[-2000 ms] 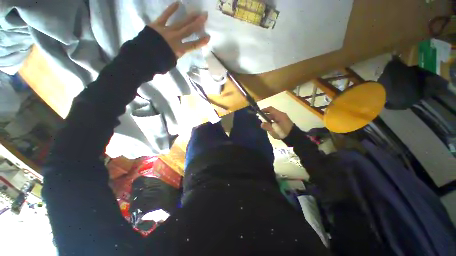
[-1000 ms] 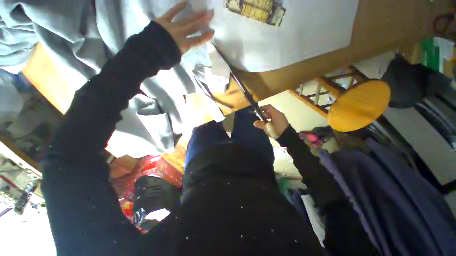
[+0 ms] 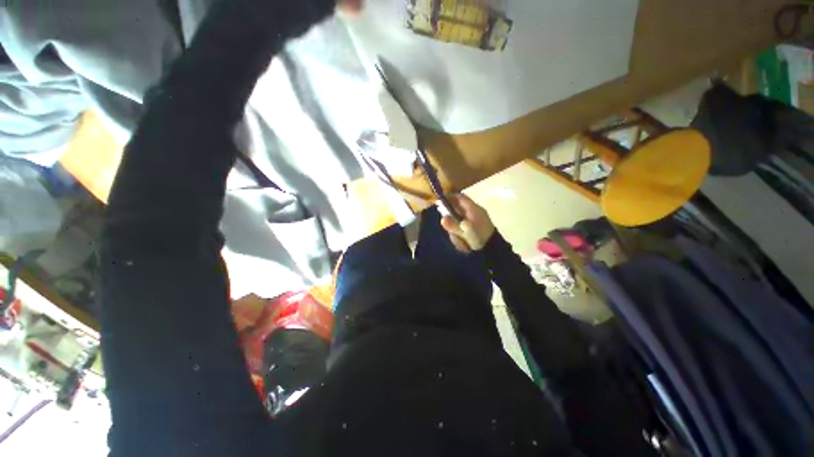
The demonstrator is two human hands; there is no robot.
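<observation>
My right hand [image 3: 469, 225] holds the tailor's shears [image 3: 430, 177] by the handles at the near table edge. The blades point up and left along the pattern's left side, at the grey fabric [image 3: 303, 98]; whether they are open is unclear. The white paper pattern [image 3: 544, 76] lies flat, with a yellowish, ridged weight [image 3: 460, 21] on it. My left hand [image 3: 350, 5] is mostly cut off by the top edge, with only a small part showing beyond the dark sleeve. The fabric lies in folds on the left and hangs over the near edge.
The brown table [image 3: 535, 136] runs along the pattern's right side. A yellow round stool [image 3: 656, 177] stands beside it at right. Dark purple cloth [image 3: 705, 303] hangs at lower right. A red bag [image 3: 299, 312] lies below the fabric. A dark red loop [image 3: 790, 20] lies at the far right.
My left hand has moved up, almost out of the picture. My right hand and the shears have shifted slightly left. The stool appears farther right as the view has shifted.
</observation>
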